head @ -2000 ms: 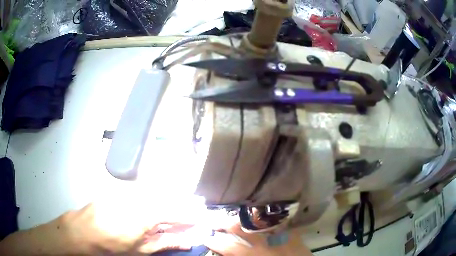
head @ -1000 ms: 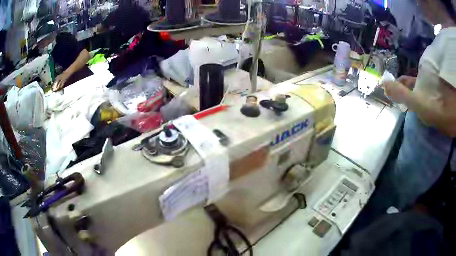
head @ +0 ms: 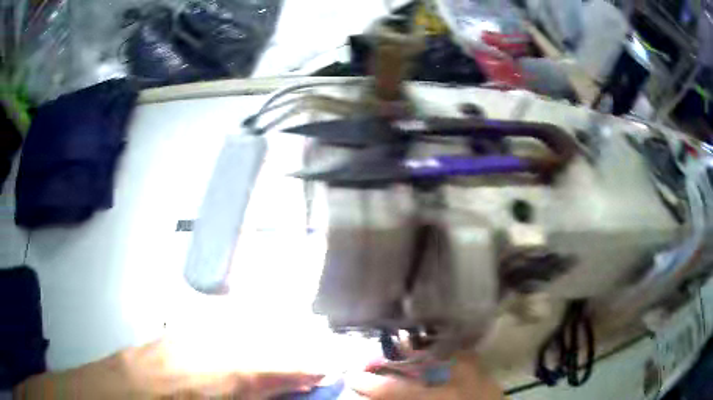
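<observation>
A small navy fabric piece [head: 322, 391] shows at the bottom edge, partly washed out by glare. My left hand [head: 258, 383] comes in from the lower left, with its fingertips on the piece's left side. My right hand [head: 422, 380] is at its right side, below the cream sewing machine head [head: 375, 258], partly covered by the machine and cut off by the frame. Both hands are blurred and their fingers are hard to make out. The needle area [head: 399, 344] is blurred metal close above my right hand.
Thread snips [head: 469, 166] with a purple handle lie on the machine head. A pale-grey bar [head: 227, 211] with a cable stands left of it. Navy cut pieces [head: 74, 156] lie far left, more navy fabric [head: 22, 328] below. Black-handled scissors [head: 575, 344] hang at right. Plastic bags are behind.
The view has swung from the machine's JACK side and another person back down to the needle area. My hands and the navy piece, out of view one second ago, show again.
</observation>
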